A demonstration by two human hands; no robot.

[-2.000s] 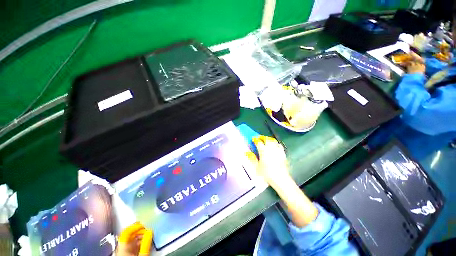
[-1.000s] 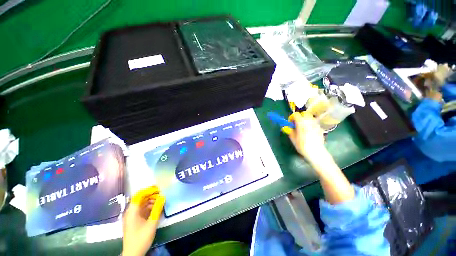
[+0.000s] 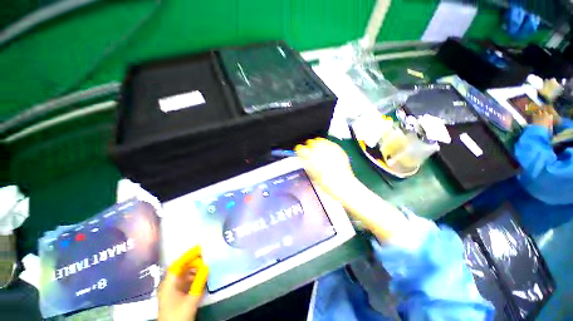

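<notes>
A tablet covered with a "SMART TABLE" film lies on a white pad. My left hand, with yellow finger cots, is at its lower left edge, thumb and finger apart, with nothing visible in it. My right hand, also with yellow cots, is above the tablet's upper right corner. It is shut on a flat blue piece, whose end sticks out to the left of the fingertips, blurred. A pile of similar printed films lies to the left of the pad.
A thick stack of black trays stands behind the pad. A dish with a clear bottle and yellow bits is at right, with a clear plastic bag behind. Wrapped dark panels are lower right. Another person's blue sleeve is far right.
My right hand first moved right with the blue piece, then came back left to the tablet's upper right corner. My left hand stays by the lower left edge. The view has shifted.
</notes>
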